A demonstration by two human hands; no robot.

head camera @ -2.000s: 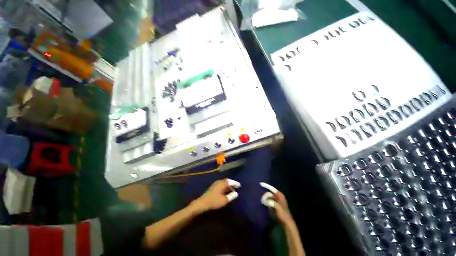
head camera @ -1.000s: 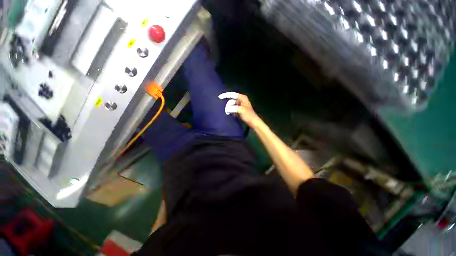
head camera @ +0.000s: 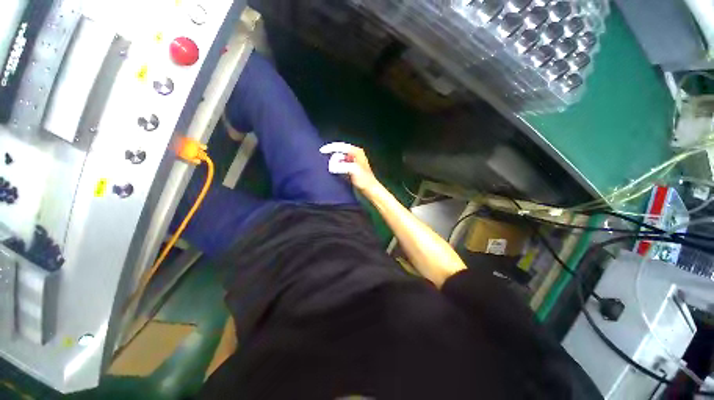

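Observation:
My right hand (head camera: 350,166) is in front of my blue-trousered leg, with white finger cots on its fingertips. Its fingers are bent and apart, and I see nothing held in it. My left hand is not in view; only a strip of left forearm shows low beside my dark top. The white machine top (head camera: 94,226) is at the left, with a red emergency stop (head camera: 185,51) and round buttons on its front panel. Small dark parts (head camera: 35,248) lie in clusters on it. A clear blister tray (head camera: 540,39) of shiny parts is at the upper right.
An orange cable (head camera: 205,183) hangs from the machine's front edge. The green-matted bench (head camera: 575,144) is at the right, its edge running diagonally. Black cables and a grey-white box (head camera: 626,320) are at the lower right. Flat cardboard (head camera: 153,348) lies on the floor at lower left.
The view has swung down and to the right, away from the fixtures and white sheet. My left hand has gone out of sight. My right hand has stayed near my leg.

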